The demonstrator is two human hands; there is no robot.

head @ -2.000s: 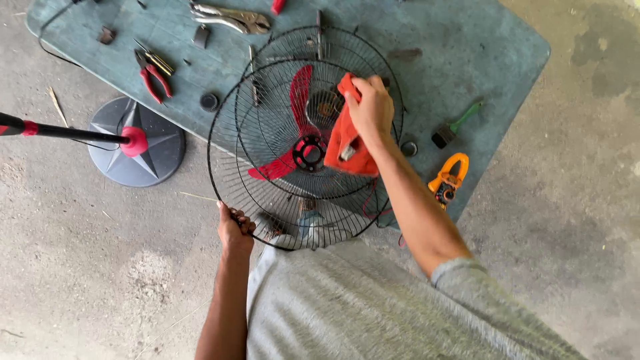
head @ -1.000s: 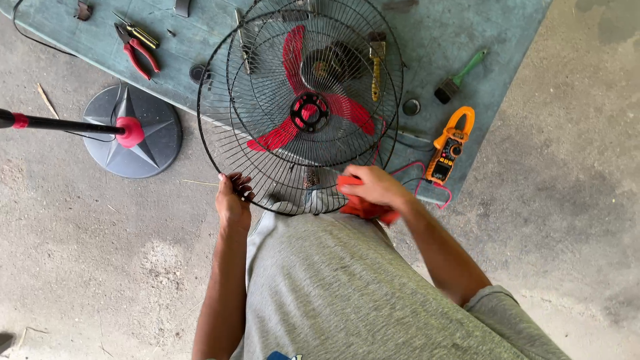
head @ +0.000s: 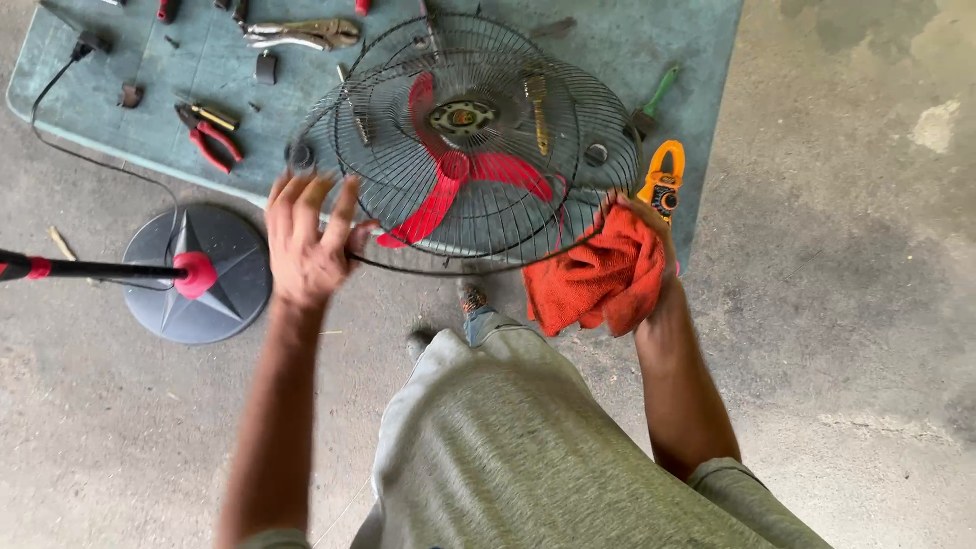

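Note:
A black wire fan guard (head: 488,259) is tilted at the table's near edge, with a red three-blade fan impeller (head: 454,169) showing through its wires. My left hand (head: 305,236) is at the guard's left rim, fingers spread over it and blurred; the thumb lies by the rim. My right hand (head: 656,236) grips the guard's right rim together with a crumpled red cloth (head: 598,274), which hangs below the rim and hides part of the fingers. An orange clamp meter (head: 663,183) lies just beyond that hand.
The blue-green table (head: 610,30) bears locking pliers (head: 301,34), red-handled pliers (head: 210,137), a green-handled brush (head: 656,99) and a yellow-handled brush (head: 538,114) behind the wires. A fan stand's round base (head: 198,274) is on the concrete floor at left, a black cord (head: 99,162) beside it.
The guard has tilted and a metal hub plate now shows at its middle. My right hand with the red cloth has moved from the near edge to the right rim.

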